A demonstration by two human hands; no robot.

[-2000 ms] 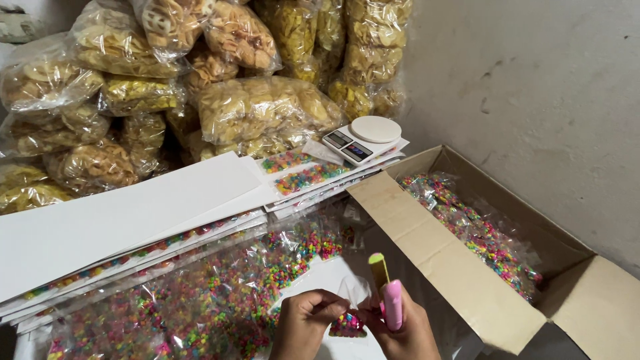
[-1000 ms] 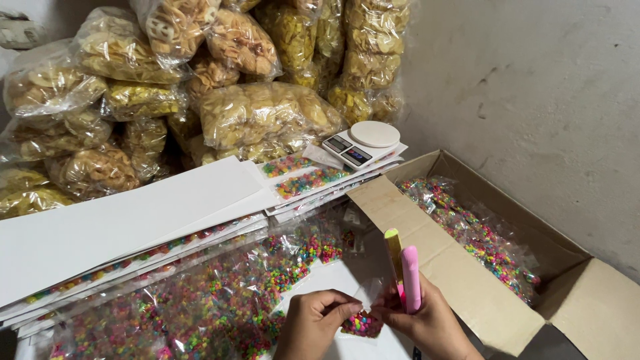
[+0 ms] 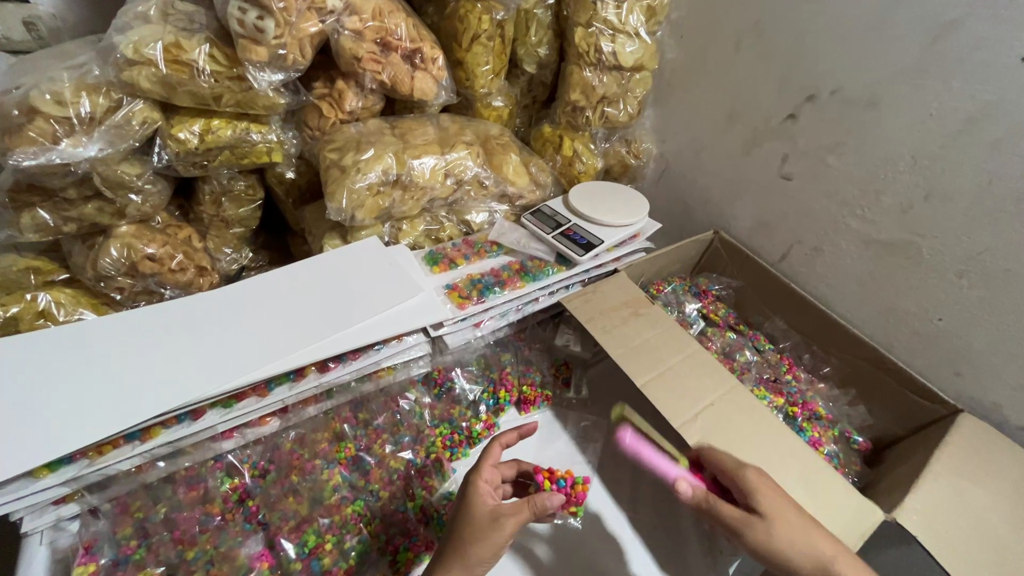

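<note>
Between the thumb and fingers of my left hand point(image 3: 500, 496) is a small clear plastic packet of multicolored candies point(image 3: 565, 490). My right hand point(image 3: 744, 500), to the right and apart from it, grips a pink-handled tool point(image 3: 648, 454) with a yellowish strip along its upper side; motion blur hides its exact kind. Left of my hands lie many clear packets of colorful candies point(image 3: 320, 472). Under the hands is a white surface point(image 3: 560, 552). An open cardboard box point(image 3: 688, 384) on the right holds a heap of similar filled packets point(image 3: 768, 368).
White boards point(image 3: 208, 328) are stacked at the left, with candy packets between layers. A white digital kitchen scale point(image 3: 588, 220) stands on another stack beside packets point(image 3: 504, 280). Large clear bags of chips or crackers point(image 3: 432, 168) are piled behind. A grey wall point(image 3: 840, 144) borders the right.
My hands have moved apart; the left now has the candy packet alone. The right hand has moved right, and the pink tool, upright before, now tilts to the left.
</note>
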